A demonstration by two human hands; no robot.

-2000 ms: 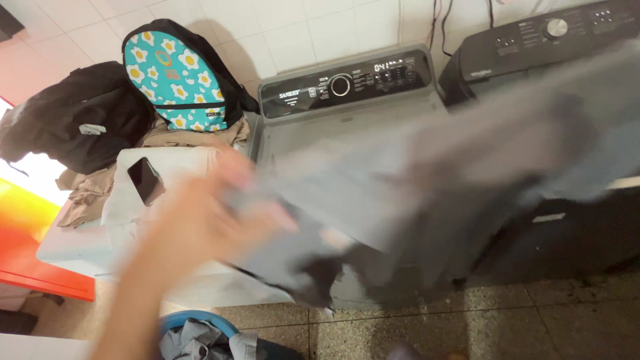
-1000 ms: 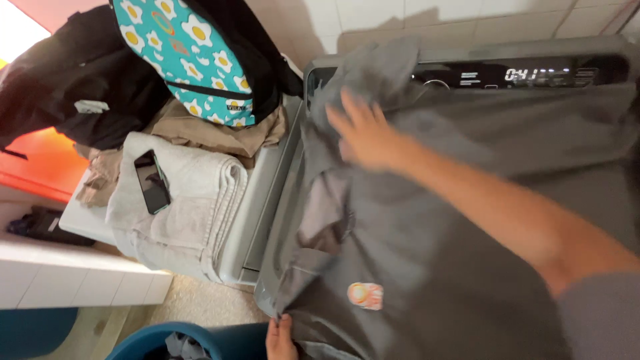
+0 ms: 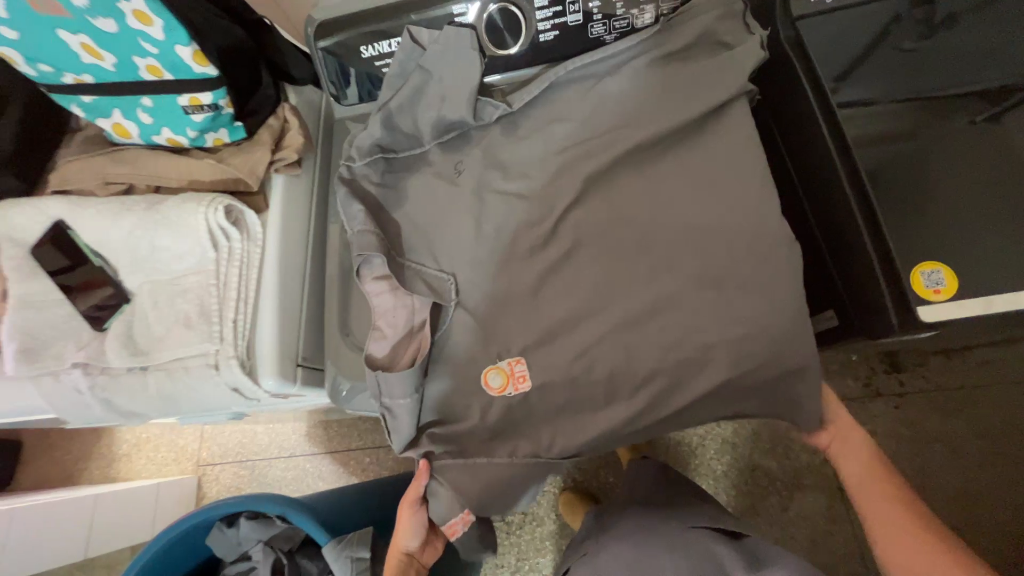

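Note:
A grey collared shirt (image 3: 624, 264) lies spread over the top of a washing machine (image 3: 344, 136), its collar toward the left and a small orange emblem on its cloth. My left hand (image 3: 416, 520) grips the shirt's near edge at the lower left, by the sleeve, which hangs down and bears an orange patch. At the lower right, my right hand (image 3: 832, 424) holds the shirt's near right corner; its fingertips are mostly hidden by the cloth.
Left of the shirt, a folded white towel (image 3: 176, 288) bears a phone (image 3: 80, 276). Behind it are brown cloth (image 3: 160, 172) and an egg-print backpack (image 3: 136, 72). A blue tub (image 3: 240, 508) with grey clothes stands below. A black appliance (image 3: 952, 176) is at the right.
My right hand has moved from the collar area to the shirt's near right corner and grips it. The shirt, blurred in the air two seconds ago, now lies across the machine.

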